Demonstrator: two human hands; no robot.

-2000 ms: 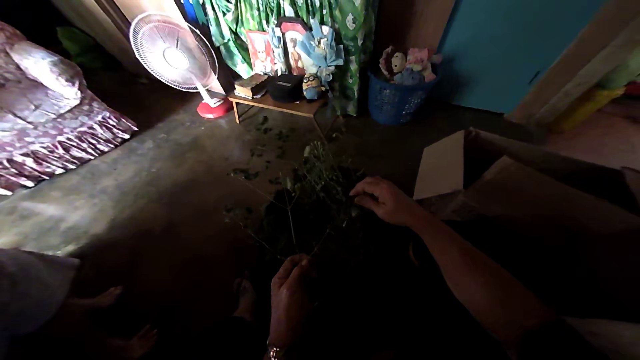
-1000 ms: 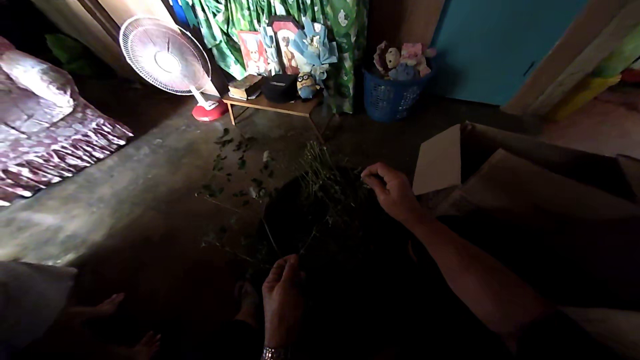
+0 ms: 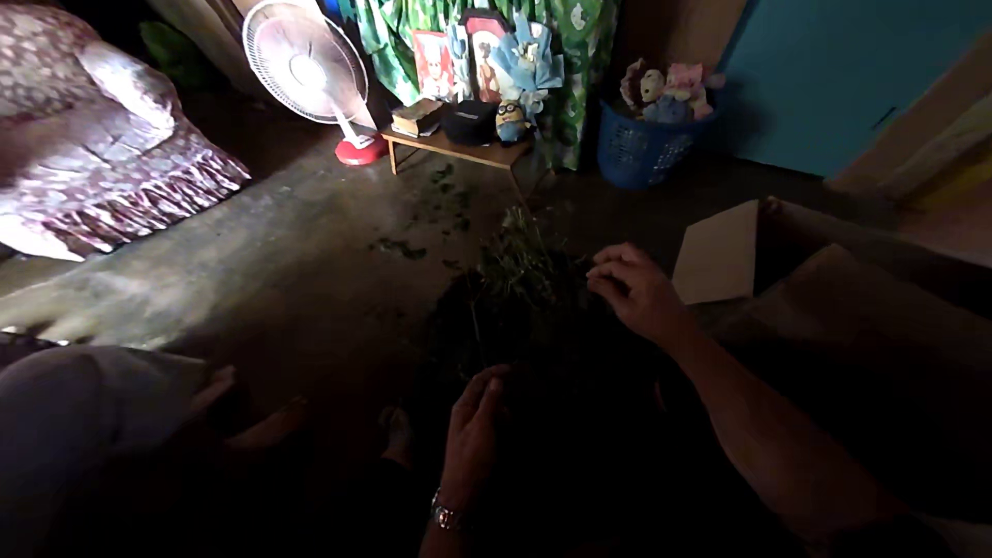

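My left hand (image 3: 474,422), with a metal watch on its wrist, has its fingertips pinched on a thin plant stem (image 3: 476,322) that rises away from it. My right hand (image 3: 632,291) is raised to the right of a heap of leafy green stems (image 3: 523,260), its fingers bent and close together; whether something small is between them is too dark to tell. The heap rests on or in a dark, roughly round thing, probably a container, whose shape is mostly lost in shadow.
An open cardboard box (image 3: 717,252) stands at right. Ahead are a low wooden table (image 3: 457,149), a fan (image 3: 306,74) and a blue basket (image 3: 647,147) of soft toys. A covered sofa (image 3: 116,155) is at left; another person's foot (image 3: 271,422) is at lower left. Loose leaves (image 3: 399,248) lie on the floor.
My right hand was at the leafy stems two seconds ago and has moved off to their right. The branching, leafy sprig seen earlier above my left hand now shows only as a thin stem.
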